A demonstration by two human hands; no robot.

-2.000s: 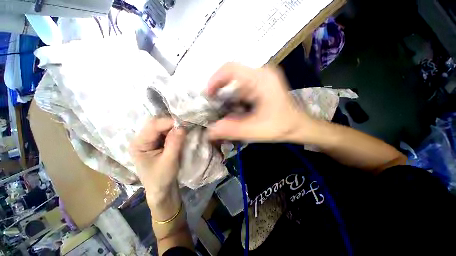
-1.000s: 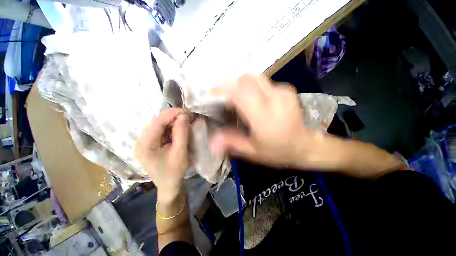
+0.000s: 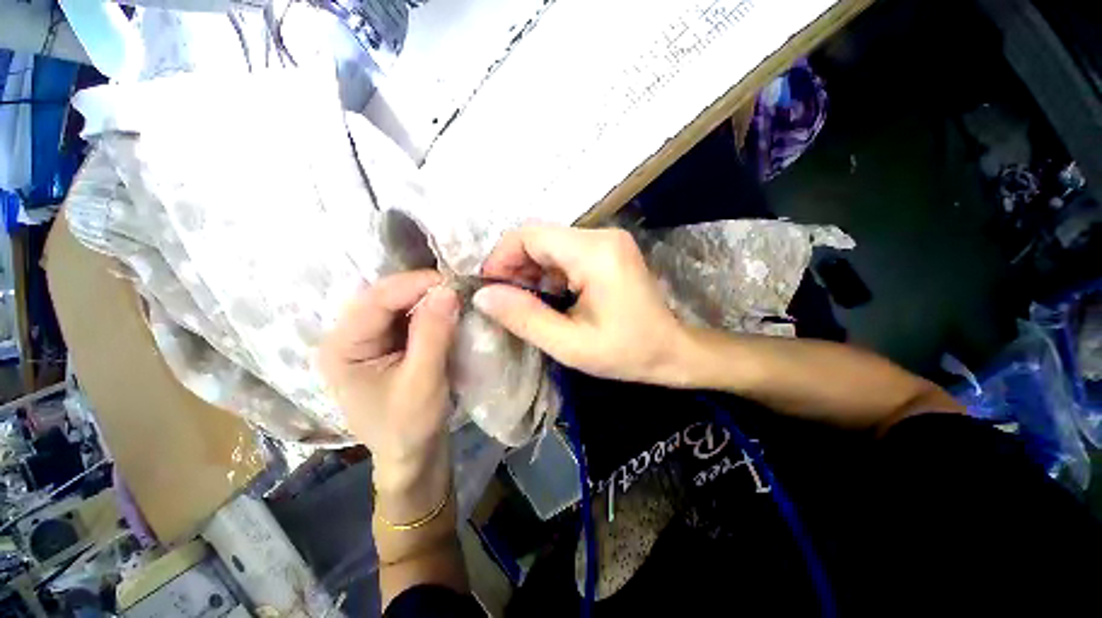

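Note:
A large bundle of light blotched cloth (image 3: 242,229) lies over the white table's left part and hangs over its front edge. My left hand (image 3: 393,356) pinches a raw edge of the cloth (image 3: 465,285) between thumb and fingers. My right hand (image 3: 598,302) pinches the same edge just to the right, with the fingertips of both hands almost touching. A small dark tool shows partly inside my right hand; its shape is mostly hidden. A browner blotched piece (image 3: 737,272) hangs behind my right wrist, over the lap side.
The white table top (image 3: 520,133) has a printed scale and a wooden front edge (image 3: 725,115). Part of the sewing machine (image 3: 377,24) shows at the top, brightly lit. A brown board (image 3: 133,398) stands at left. Clear blue plastic (image 3: 1039,386) lies at right.
My right hand, blurred and a little away from the left before, has come in to the pinched edge and is now sharp. My left hand keeps its pinch.

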